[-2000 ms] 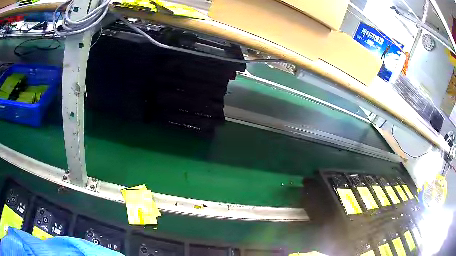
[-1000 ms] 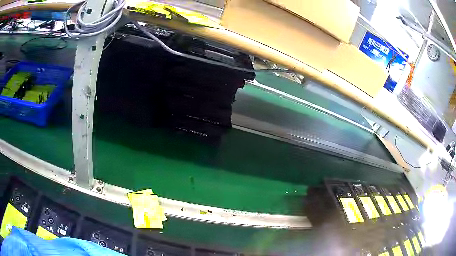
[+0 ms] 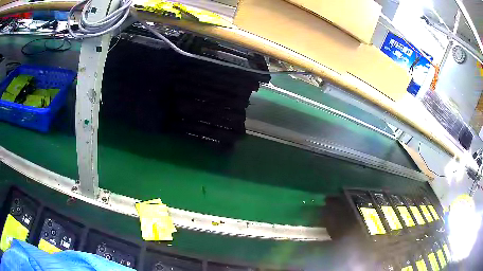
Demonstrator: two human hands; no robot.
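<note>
A small stack of yellow cards (image 3: 155,220) lies on the metal rail, overhanging its near side. Below it, a row of black units (image 3: 55,231) in a black tray runs along the bottom edge. The two leftmost units bear yellow cards; the others show dark faces, cut off by the edge. At the right, a black tray (image 3: 347,200) holds rows of units with yellow cards (image 3: 373,220). Neither of my hands is in view. A blue sleeve (image 3: 50,259) at the bottom left covers part of the units; whose it is cannot be told.
A blue basket (image 3: 39,117) with yellow-green packets stands left of the white post (image 3: 88,122). A tall black stack (image 3: 175,98) stands behind the post. The metal rail (image 3: 254,229) crosses the front. Brown cartons (image 3: 312,32) sit on the shelf above. Glare covers the far right.
The whole view has shifted slightly, so the post and rail sit a little further right than two seconds ago. The cards, trays and sleeve look otherwise unchanged.
</note>
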